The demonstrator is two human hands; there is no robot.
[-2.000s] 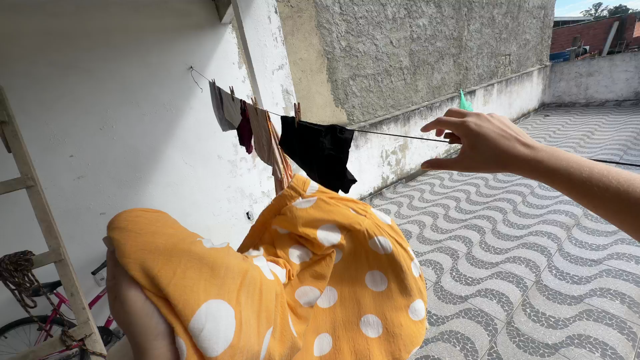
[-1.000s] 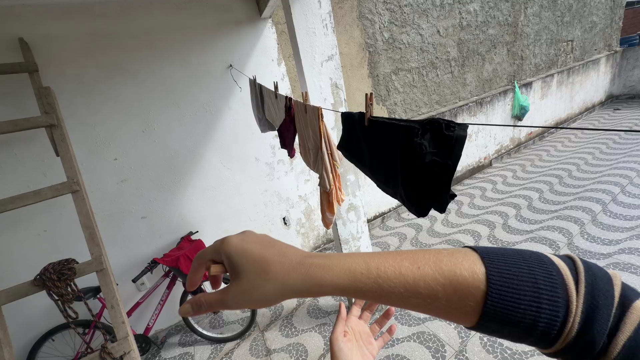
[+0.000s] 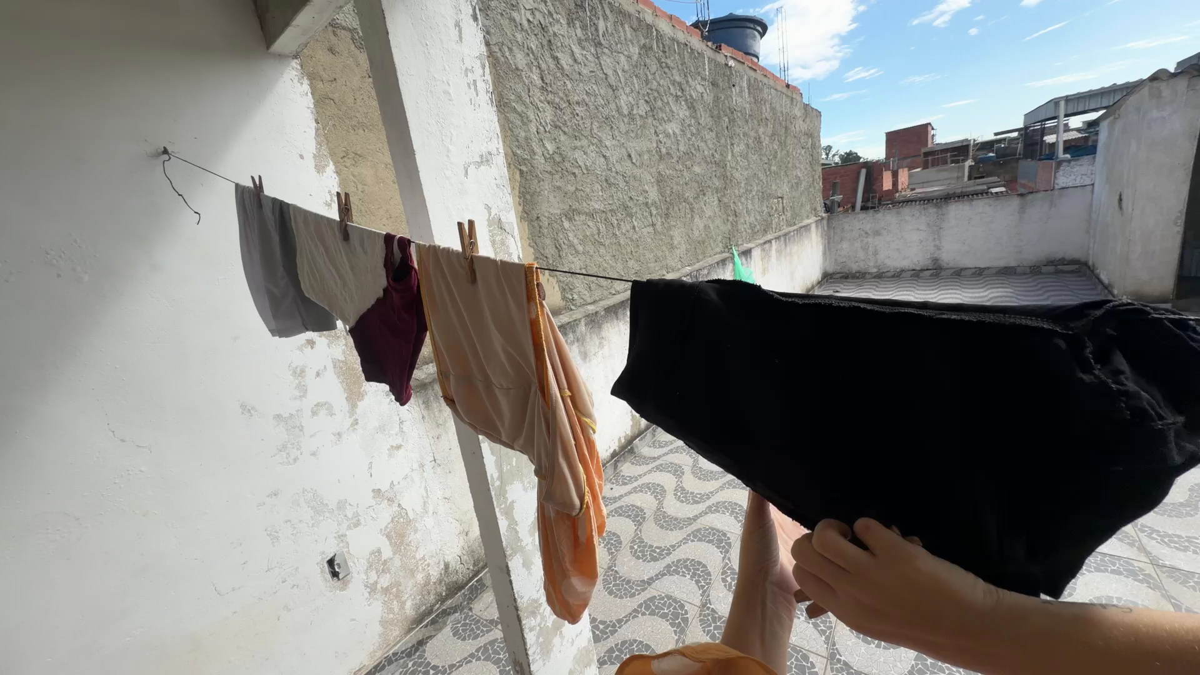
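A black cloth garment [image 3: 844,403] hangs over the clothesline [image 3: 586,275] at right. My right hand [image 3: 877,572] has its curled fingers at the garment's lower edge, seemingly gripping it. Just left of it, my left hand [image 3: 778,553] is raised, its fingers largely hidden behind the right hand and the cloth. Further left on the line hang a peach garment with orange trim [image 3: 487,347], a maroon garment [image 3: 394,328], a cream cloth [image 3: 337,262] and a grey cloth [image 3: 272,262]. Wooden clothespins [image 3: 468,251] sit along that part; none shows on the black garment.
A white pillar [image 3: 441,122] stands behind the line, beside a white wall [image 3: 141,422] and a rough grey wall [image 3: 647,141]. Orange cloth [image 3: 694,661] shows at the bottom edge. The floor has wavy mosaic tiles [image 3: 656,553]. A green bag [image 3: 742,267] hangs beyond.
The view has shifted closer to the line. My right hand has gone from left of the black garment to its lower edge. The clothespin seen on that garment earlier no longer shows there.
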